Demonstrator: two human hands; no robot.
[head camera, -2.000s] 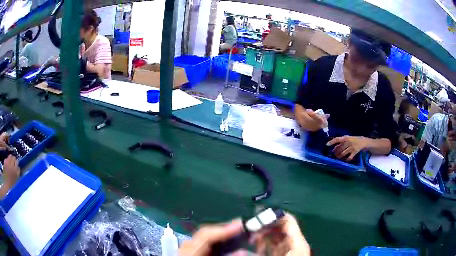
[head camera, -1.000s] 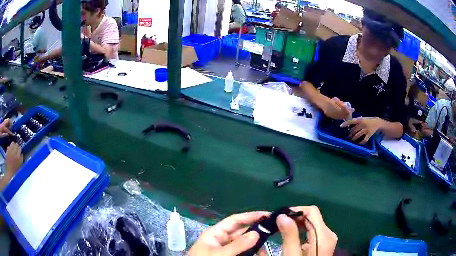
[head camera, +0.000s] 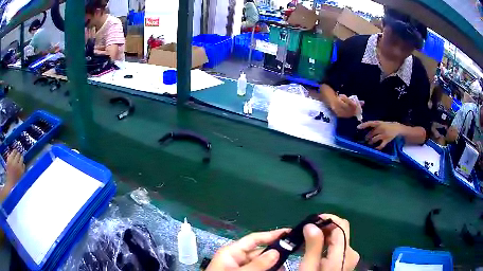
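Note:
A black headband end (head camera: 296, 237) with a small bright silvery patch is held in both hands at the bottom centre. My left hand (head camera: 249, 252) grips its lower left part, with the thumb near the patch. My right hand (head camera: 328, 244) pinches its upper right end with the thumb on top. A thin dark cable (head camera: 345, 244) loops down over the right hand. The rest of the band is hidden by the fingers and the frame's lower edge. A white dropper bottle (head camera: 187, 242) stands upright left of my hands.
Headbands (head camera: 312, 177) lie spaced on the green belt (head camera: 238, 185). Stacked blue trays (head camera: 108, 182) and a plastic bag of black parts (head camera: 124, 249) are at left. A smaller blue tray (head camera: 422, 252) is at lower right. A worker (head camera: 392, 84) sits opposite. A green post (head camera: 184, 53) rises beyond the belt.
Both hands came together around the headband end, whose silvery face has turned and now shows less. The belt headbands have shifted right in view. The opposite worker's hands moved slightly.

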